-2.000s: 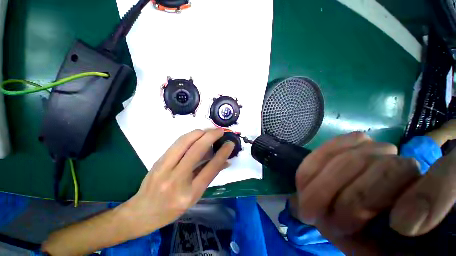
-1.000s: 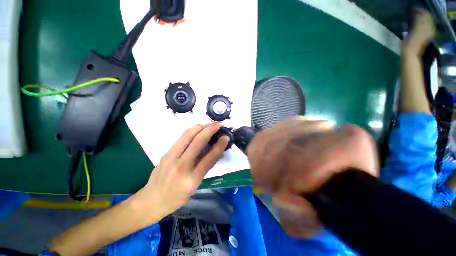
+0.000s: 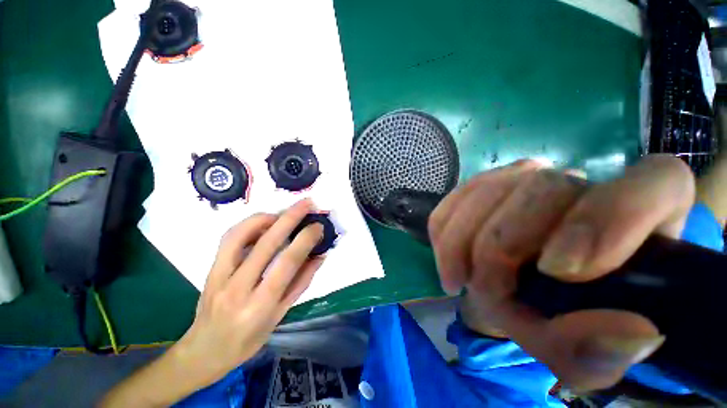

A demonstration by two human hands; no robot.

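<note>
My left hand [image 3: 247,279] presses its fingertips on a small black watch case [image 3: 325,236] near the front of the white paper [image 3: 239,88]. My right hand [image 3: 550,239] grips the black electric screwdriver [image 3: 646,291] at the right. The driver's front end lies over the near left part of the perforated screw dish [image 3: 405,159]; its bit tip cannot be made out. A second watch case [image 3: 293,166] and a third with a pale ringed centre [image 3: 218,178] lie flat beyond my left hand. Screws are too small to tell.
Another round black part [image 3: 169,30] with a red-orange edge lies at the far left of the paper. A black adapter box [image 3: 80,211] with a yellow-green wire [image 3: 60,187] and thick cables stands left. A black gridded rack [image 3: 677,88] is at far right. The green bench [image 3: 510,80] has a front edge.
The screwdriver has moved from the held watch case to over the screw dish. My left hand stays on the case. The view has shifted, and the adapter's cable lies differently over the far part.
</note>
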